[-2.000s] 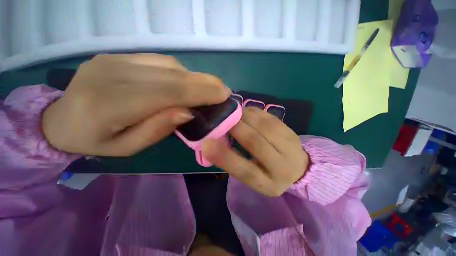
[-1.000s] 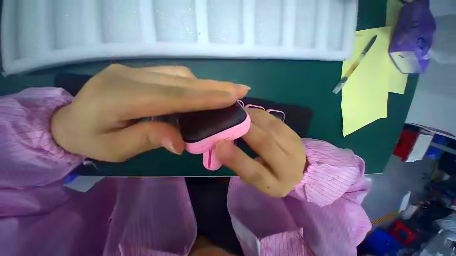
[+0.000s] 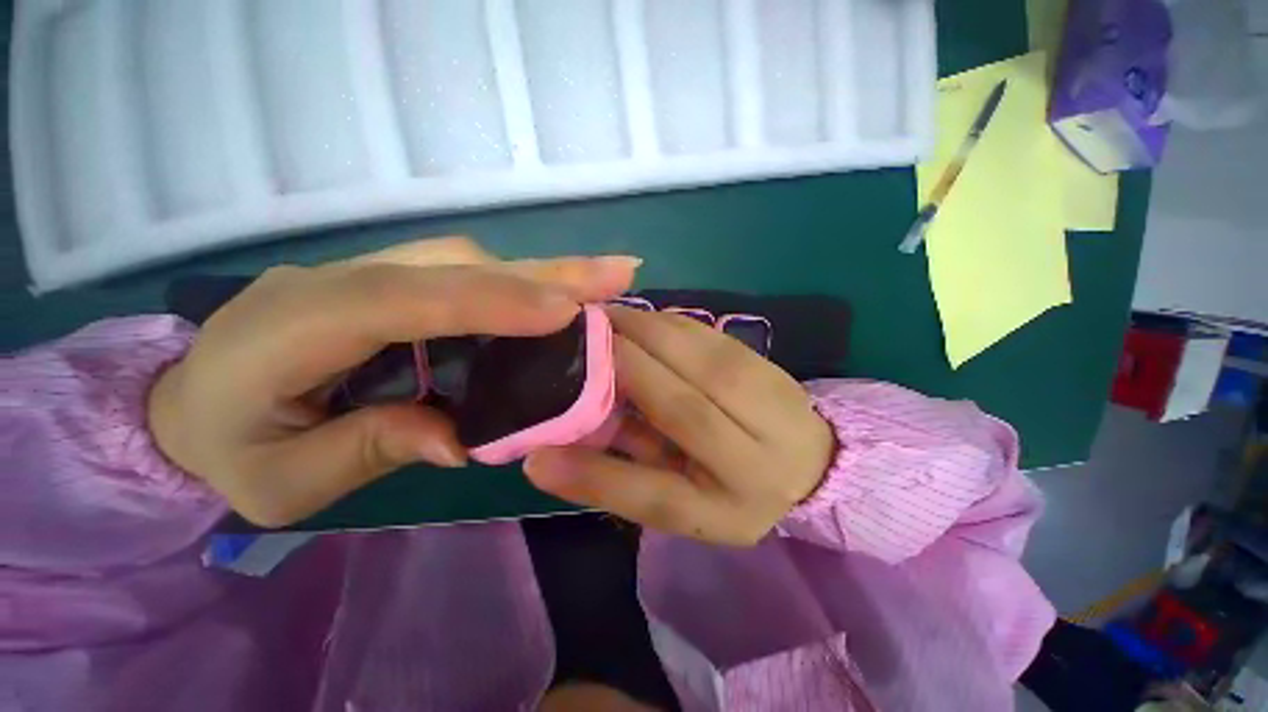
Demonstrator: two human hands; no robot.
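Observation:
A pink smartwatch unit (image 3: 535, 390) with a dark glass face is held tilted between both hands. My left hand (image 3: 348, 369) holds it from the left, fingers along its top edge and thumb at its lower left. My right hand (image 3: 695, 424) grips its right side and back. More pink shows behind the unit by my right fingers, partly hidden. Other pink-edged units lie on the black mat strip (image 3: 821, 331), behind my right hand. Another pink edge shows inside my left hand; I cannot tell whether that unit is held or lies on the mat.
A white foam tray (image 3: 556, 181) with long pockets spans the back of the green bench (image 3: 890, 313). At the right are yellow paper sheets (image 3: 994, 264) with a pen (image 3: 954, 170) on them, and a purple box (image 3: 1112, 77). The bench's front edge runs below my hands.
The held unit has moved left and turned, its right side now raised. The pink part that hung below it is now mostly hidden. The view has shifted, and the tray sits more tilted.

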